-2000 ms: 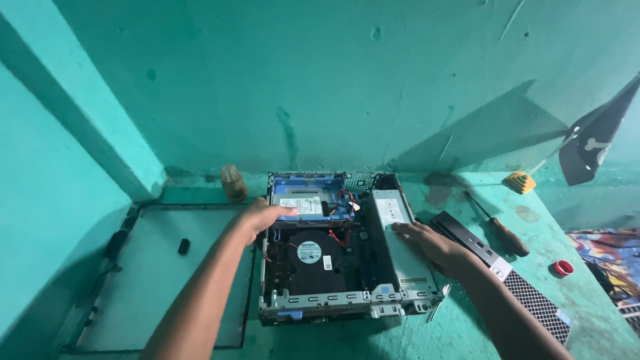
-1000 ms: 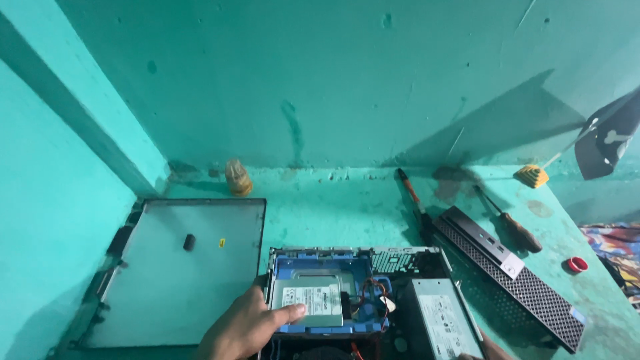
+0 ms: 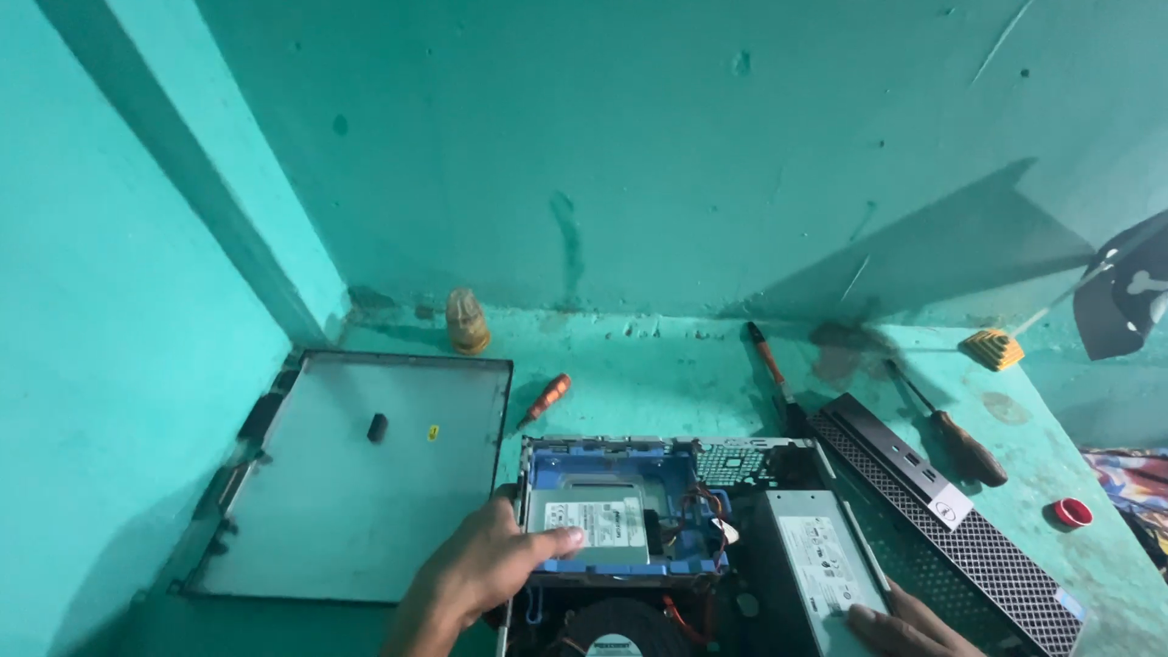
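An opened desktop computer chassis (image 3: 630,444) lies at the bottom centre, its lower part cut off by the frame. My left hand (image 3: 484,566) grips its left edge, the thumb resting on the labelled hard drive (image 3: 598,525) in a blue plastic caddy (image 3: 657,467). My right hand (image 3: 903,625) holds the right side, with fingers over the metal power supply (image 3: 826,557). Below the caddy a black cooling fan (image 3: 611,630) shows in part. Red and dark wires (image 3: 698,511) run beside the drive.
Left lies the flat side panel (image 3: 347,511). A small orange-handled screwdriver (image 3: 547,399) and a small jar (image 3: 468,321) are behind. To the right are the front bezel (image 3: 967,547), an orange-handled tool (image 3: 766,354), another screwdriver (image 3: 967,447), a red cap (image 3: 1072,513) and a flag (image 3: 1127,292).
Since two seconds ago the chassis has come nearer with both my hands on it, uncovering the small orange-handled screwdriver behind it. The view has shifted too.
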